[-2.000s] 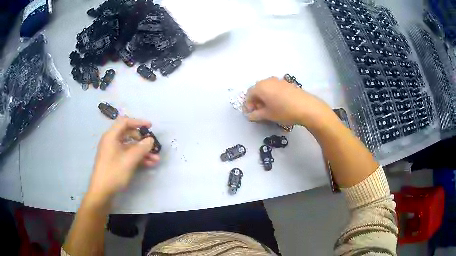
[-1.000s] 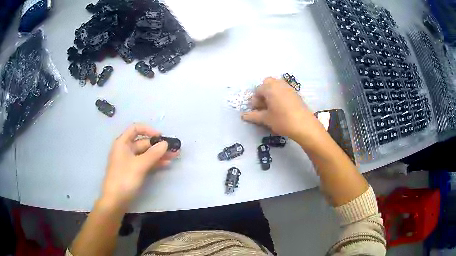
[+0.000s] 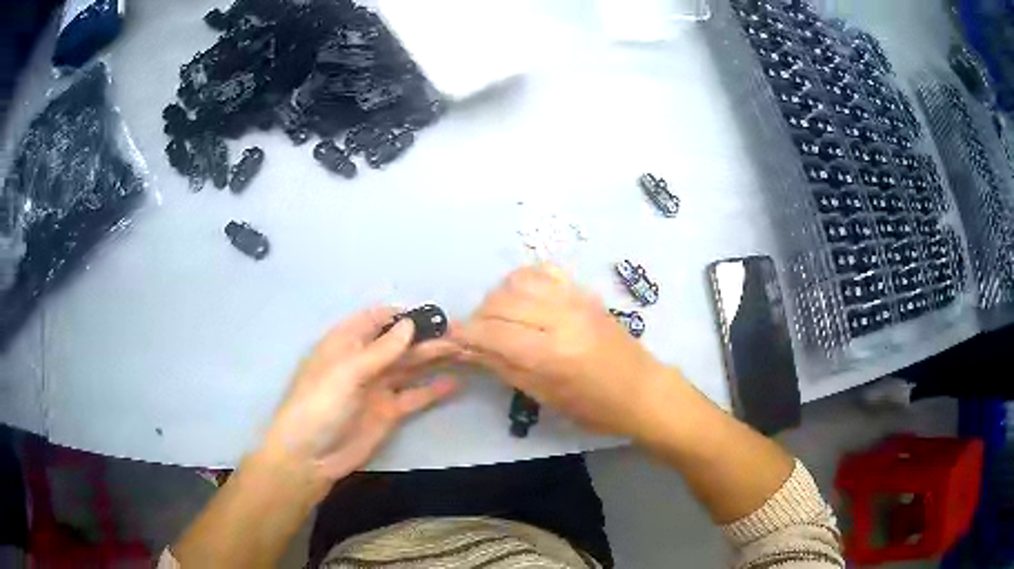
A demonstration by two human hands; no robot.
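Note:
My left hand [image 3: 361, 389] holds a black plastic housing [image 3: 428, 322] between thumb and fingers, above the table. My right hand [image 3: 556, 345] is right beside it, fingertips bunched near the housing's right end; it is blurred, and whether it pinches a tiny insert cannot be seen. Tiny clear or white inserts [image 3: 547, 233] lie scattered just beyond my right hand. Assembled units [image 3: 637, 282] lie to the right of that hand, one more [image 3: 659, 195] farther back, and one [image 3: 524, 412] is partly hidden below it. A single housing [image 3: 247, 239] lies at the left.
A heap of black housings [image 3: 300, 78] lies at the back left, a clear bag of housings [image 3: 67, 189] at the far left. A white tub or lid [image 3: 461, 45] is beside the heap. A smartphone [image 3: 756, 339] and a filled blister tray [image 3: 878, 189] are at the right. A red stool [image 3: 912, 495] stands below.
My right hand has moved from the tiny inserts down and left to my left hand. My left hand has moved right with the housing. The smartphone and some units are now uncovered.

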